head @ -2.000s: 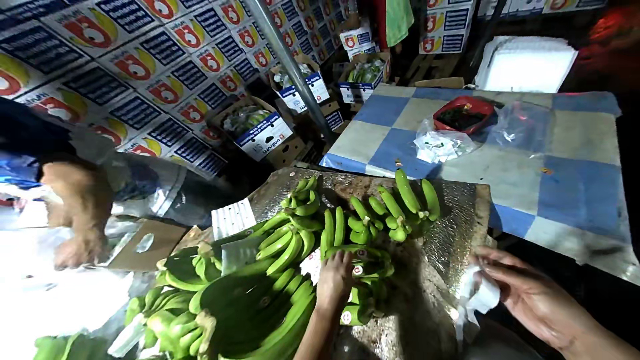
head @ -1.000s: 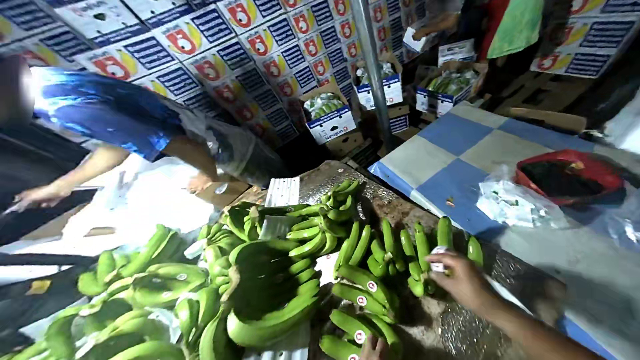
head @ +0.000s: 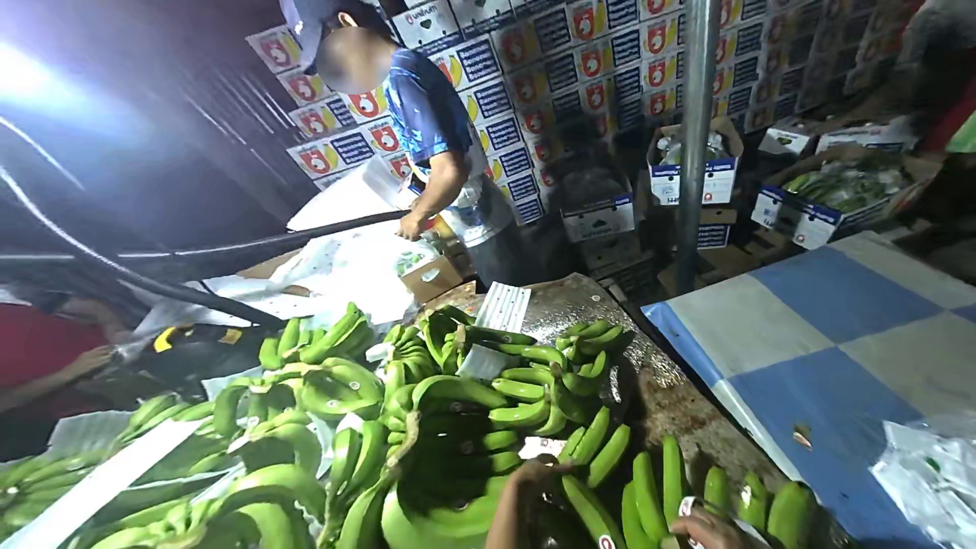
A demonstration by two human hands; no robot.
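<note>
Bunches of green bananas [head: 450,457] cover the near part of the worn work surface, several bearing small round stickers. My left hand [head: 534,484] reaches in at the bottom centre, its fingers at a banana cluster [head: 591,450] beside a small white printed piece [head: 543,447]; what it grips is hidden. At the lower right, my right hand [head: 705,528] holds a white strip [head: 688,506] with its fingers, against a row of upright green bananas [head: 662,488]. A white sheet with rows of marks [head: 503,306] lies beyond the bunches.
A co-worker [head: 435,130] stands beyond the surface by an open carton [head: 431,279]; another person [head: 46,343] is at the left. A metal pole [head: 692,152] rises behind. Banana boxes [head: 831,191] stand at the back right. A blue-and-white checked table [head: 831,343] holds plastic bags [head: 930,473].
The view has swung left. My right hand, apart from the bananas two seconds ago, is now at the row of upright ones. The co-worker stands more upright than before.
</note>
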